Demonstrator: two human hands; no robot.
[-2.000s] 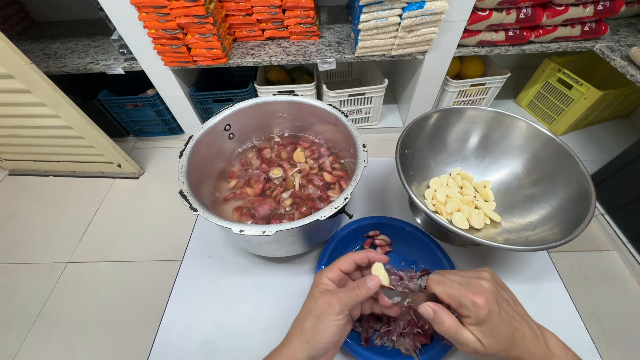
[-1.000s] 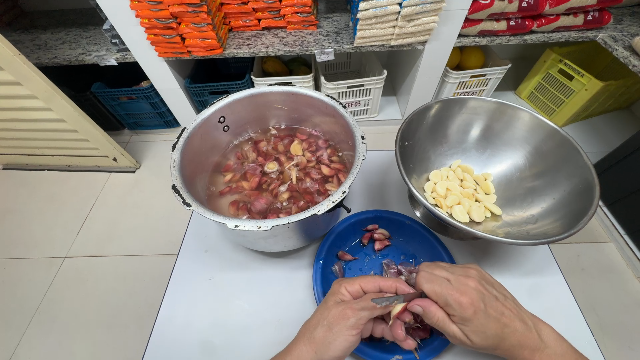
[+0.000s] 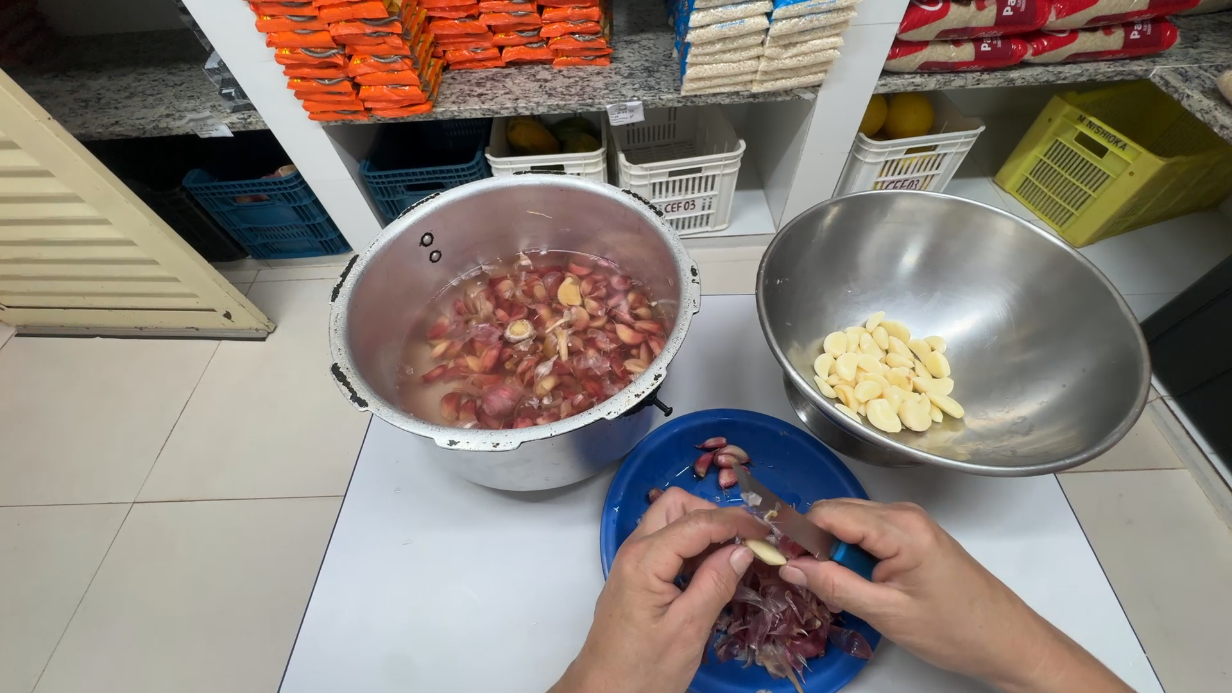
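Over a blue plastic plate (image 3: 630, 481), my left hand (image 3: 674, 587) pinches a pale garlic clove (image 3: 766, 551) between thumb and fingers. My right hand (image 3: 895, 577) holds a small knife (image 3: 794, 520) by its blue handle, the blade close above the clove and my thumb beside it. Purple garlic skins (image 3: 775, 621) are heaped on the plate's near part, and several unpeeled cloves (image 3: 722, 460) lie at its far side. At the left, a large aluminium pot (image 3: 520, 462) holds reddish unpeeled cloves in water. Peeled cloves (image 3: 890, 375) are piled in the wide steel bowl (image 3: 1020, 289) at the right.
All this stands on a white table (image 3: 433, 577). Behind it are granite shelves (image 3: 539, 91) with orange packets (image 3: 356, 53), bags of grain (image 3: 760, 43) and red bags (image 3: 1030, 34). Beneath are white crates (image 3: 679, 178), blue crates (image 3: 265, 207) and a yellow crate (image 3: 1107, 164). A louvred door (image 3: 106, 221) stands at the left.
The knife and both hands have shifted over the plate; its blade now points up and left, toward the unpeeled cloves. The clove in my left hand shows pale, where one second ago it was partly hidden.
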